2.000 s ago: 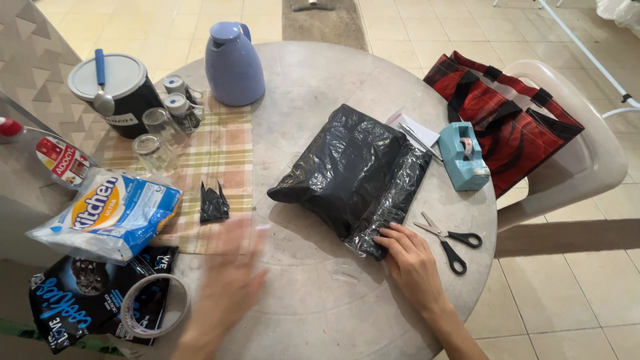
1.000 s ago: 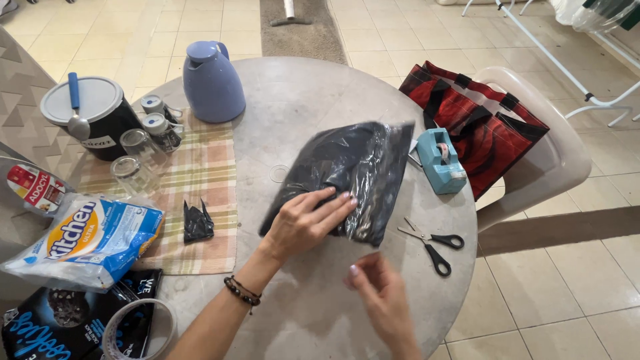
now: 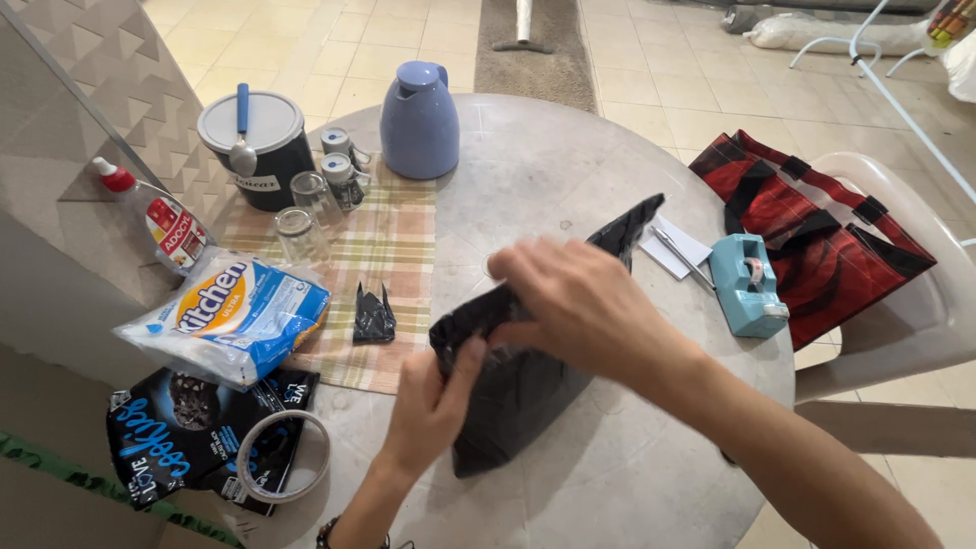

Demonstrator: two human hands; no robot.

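A black plastic-wrapped package (image 3: 518,404) is tilted up over the round table, its lower corner near the tabletop. My left hand (image 3: 435,396) grips the package's left upper edge between thumb and fingers. Across the top reaches my right hand (image 3: 572,305), somewhat blurred, with its thumb and fingers closed on the same edge close to the left thumb. A scrap of black plastic (image 3: 374,314) lies on the checked placemat. To the right are a light-blue tape dispenser (image 3: 747,290) and a pen (image 3: 682,258) on white paper (image 3: 671,244). The scissors are hidden behind my right forearm.
On the left stand a blue thermos jug (image 3: 419,126), a sugar canister (image 3: 263,160) with a spoon, glasses (image 3: 301,236), small mugs and a sweetener bottle (image 3: 164,221). Nearer lie a Kitchen pack (image 3: 229,316), a cookies bag (image 3: 183,442) and a tape roll (image 3: 284,456). A red bag (image 3: 816,236) rests on a chair.
The package, lying flatter on the table before, is now turned and raised on one side. My left hand has moved to its left edge, and my right hand has come up to its top.
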